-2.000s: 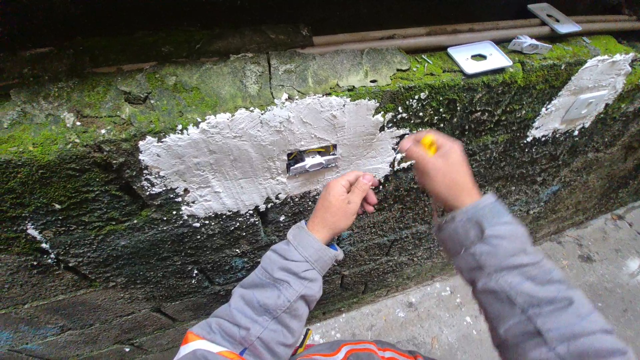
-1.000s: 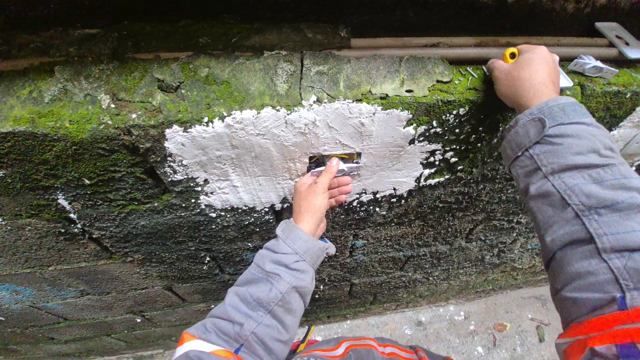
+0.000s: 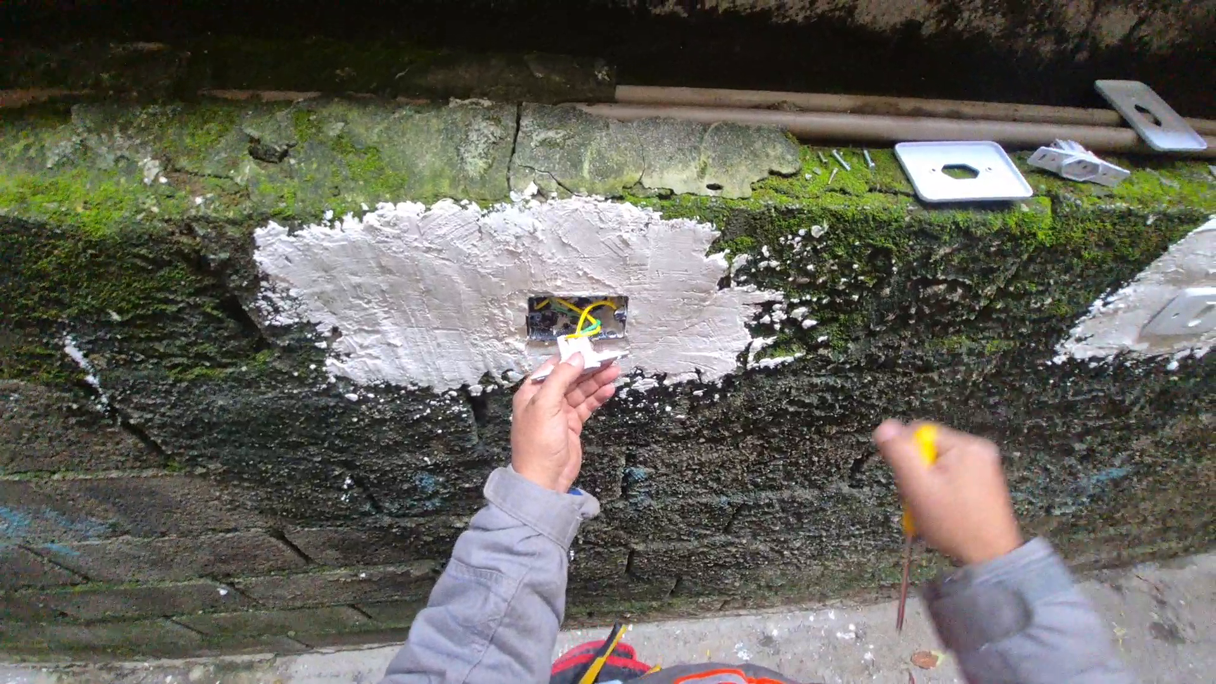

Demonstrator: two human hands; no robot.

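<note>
My left hand [image 3: 559,418] holds a white socket module [image 3: 581,351] just below a rectangular electrical box [image 3: 541,319] set in a patch of white plaster [image 3: 427,294]. Yellow and green wires [image 3: 591,319] run from the box to the module. Low on the right, away from the wall, my right hand [image 3: 950,489] grips a screwdriver [image 3: 905,579] with a yellow handle, its shaft pointing down. A white cover plate [image 3: 1005,180] with a central hole lies on the mossy ledge, and several screws [image 3: 841,160] lie left of it.
Farther right on the ledge are another white module [image 3: 1078,163] and a second cover plate [image 3: 1148,114] leaning on brown pipes [image 3: 855,125]. A second plaster patch [image 3: 1121,304] with a white fitting [image 3: 1183,313] is at the right edge. Concrete ground [image 3: 817,636] runs below the wall.
My right hand has come down from the ledge beside the cover plate, still with the screwdriver. The module in my left hand is now lower, out of the box opening, with the wires showing.
</note>
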